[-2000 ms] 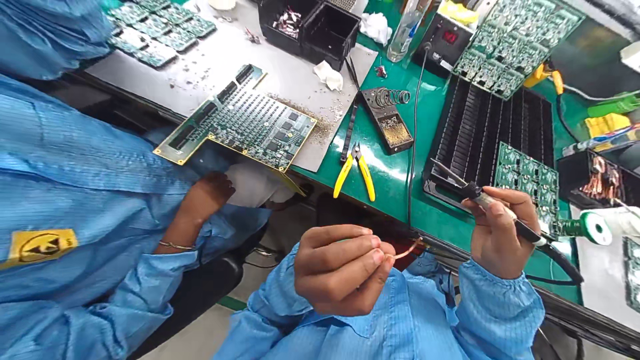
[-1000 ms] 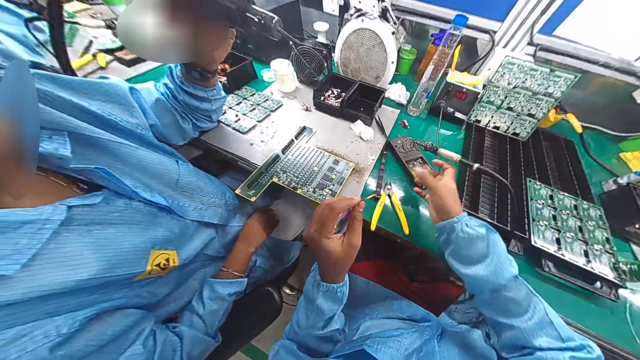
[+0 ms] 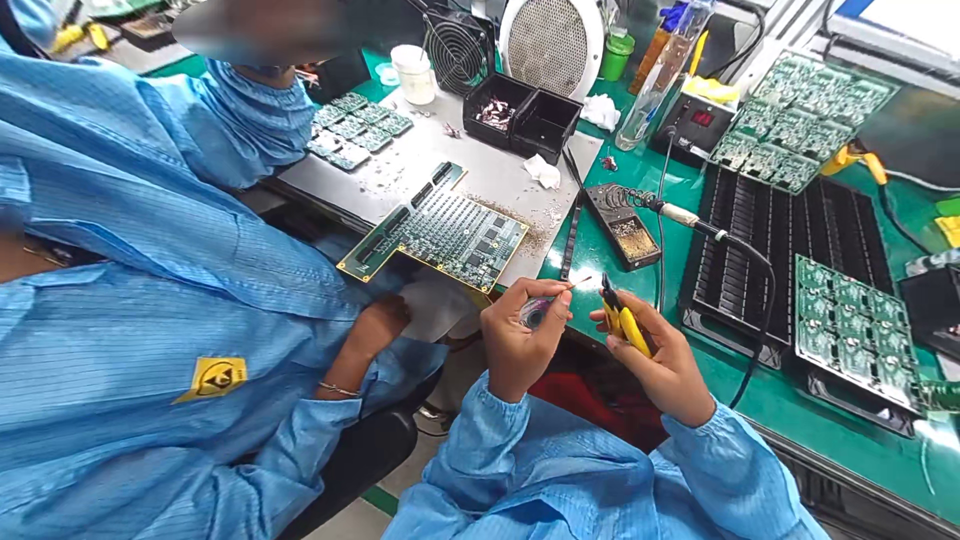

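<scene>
My left hand (image 3: pixel 527 330) pinches a thin copper-coloured strip (image 3: pixel 581 282) between thumb and forefinger, with a small round spool (image 3: pixel 534 312) partly hidden in the palm. My right hand (image 3: pixel 660 352) holds yellow-handled cutters (image 3: pixel 628 326), their dark jaws pointing up, just right of the strip's tip and apart from it. Beyond the hands, a soldering iron (image 3: pixel 679 214) rests in the coil of its stand (image 3: pixel 628 229), which has a golden wire cleaning pad. A large green circuit board (image 3: pixel 457 236) lies to the left, overhanging the bench edge.
A co-worker (image 3: pixel 202 300) in blue sits close on the left, one hand under the board. Black bins (image 3: pixel 521 116) and a white tissue (image 3: pixel 541 172) lie beyond it. On the right, a black slotted rack (image 3: pixel 750 255) and panels of boards (image 3: pixel 855 330) stand on the green mat (image 3: pixel 825 450).
The soldering iron was in my right hand and now rests in the stand. The cutters, lying on the mat in both earlier frames, are now in my right hand. The view has shifted.
</scene>
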